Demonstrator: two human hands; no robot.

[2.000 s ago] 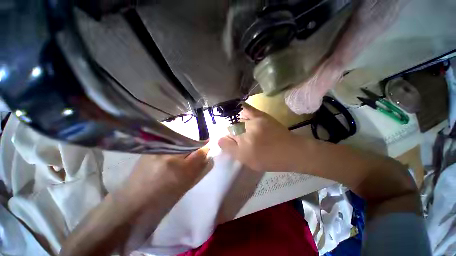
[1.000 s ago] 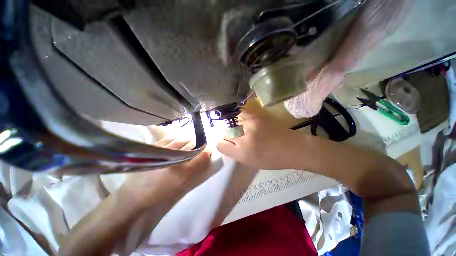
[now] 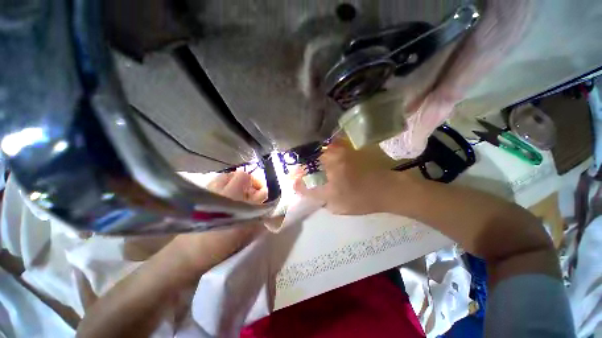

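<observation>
The grey sewing machine head (image 3: 244,72) fills the top of the head view. White fabric (image 3: 231,280) runs from the brightly lit needle area down over the table's front edge. My left hand (image 3: 237,187) is left of the needle with fingers bent at the cloth, partly hidden by the blurred shiny curved part in front. My right hand (image 3: 343,175) is right of the presser foot (image 3: 271,175), its fingertips at the cloth beside the needle. Glare and machine parts hide both sets of fingertips, so their grip is unclear.
Black-handled scissors (image 3: 449,155) lie right of my right hand. Green-handled snips (image 3: 518,146) and a round clear-grey disc (image 3: 532,125) lie farther right. A pink bundle (image 3: 422,129) hangs by the machine head. White cloth (image 3: 39,264) is heaped at left. A red apron (image 3: 336,310) is below.
My left hand has moved up and left behind the curved part. The white fabric has shifted left and lies more folded, showing more of the printed scale. My right hand has moved slightly right.
</observation>
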